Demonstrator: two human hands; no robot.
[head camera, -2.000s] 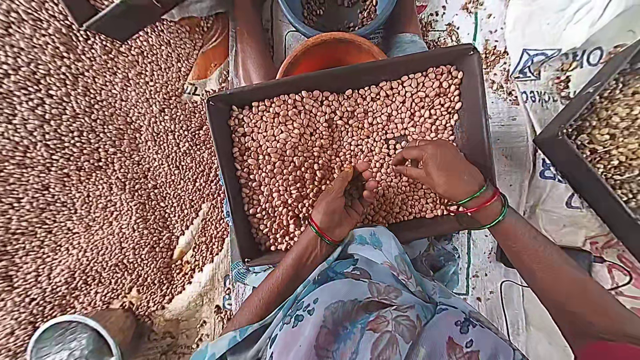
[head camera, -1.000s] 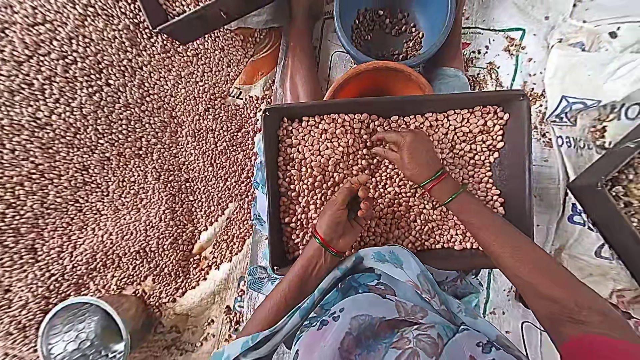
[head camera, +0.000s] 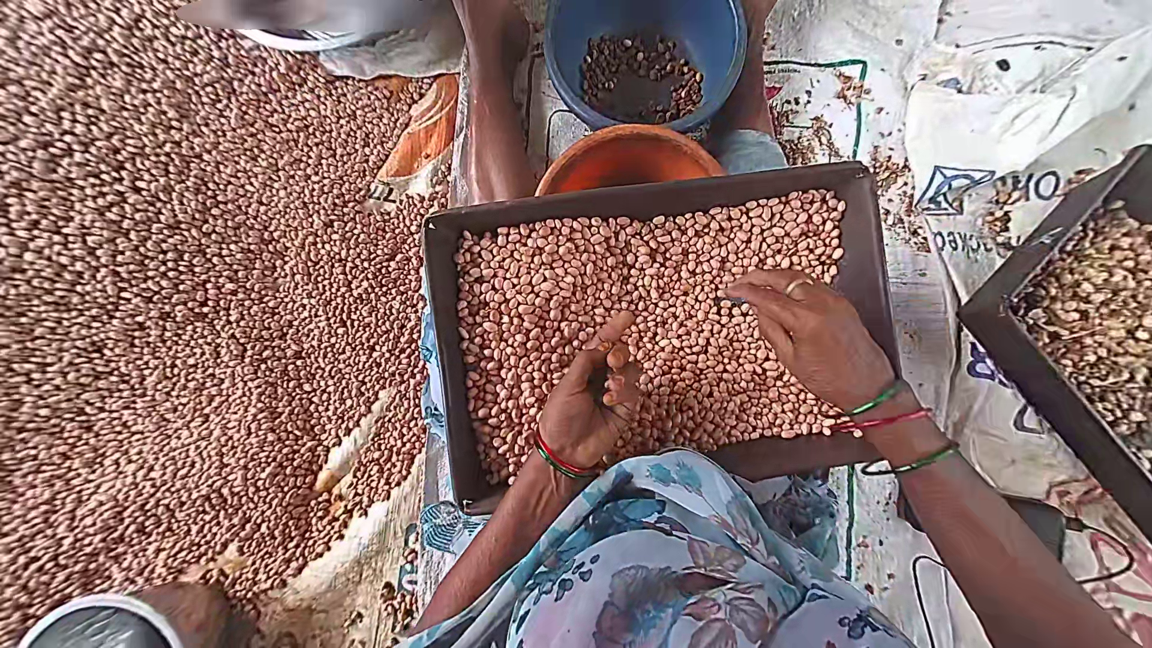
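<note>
A dark rectangular tray (head camera: 868, 261) holds pinkish-brown kernels (head camera: 549, 297) that look like shelled peanuts. Over the lower middle of the tray is my left hand (head camera: 589, 405), palm partly up, index finger stretched out and the other fingers curled; whether anything lies in the palm is hidden. My right hand (head camera: 814, 337) reaches in from the right, fingertips together low over the kernels. A small dark piece shows just under those fingertips, but whether they grip it is unclear. Bangles circle both wrists.
Beyond the tray are an orange bowl (head camera: 630, 157) and a blue basin (head camera: 738, 54) with dark kernels inside, between my lower legs. A large heap of kernels (head camera: 180, 270) spreads at left. Another tray (head camera: 1053, 387) stands at right on printed sacking. A metal vessel (head camera: 99, 625) is at bottom left.
My right hand has moved rightward and a little nearer across the tray since a second ago. The left index finger is now stretched out. The tray at top left has left view; a blurred vessel shows there.
</note>
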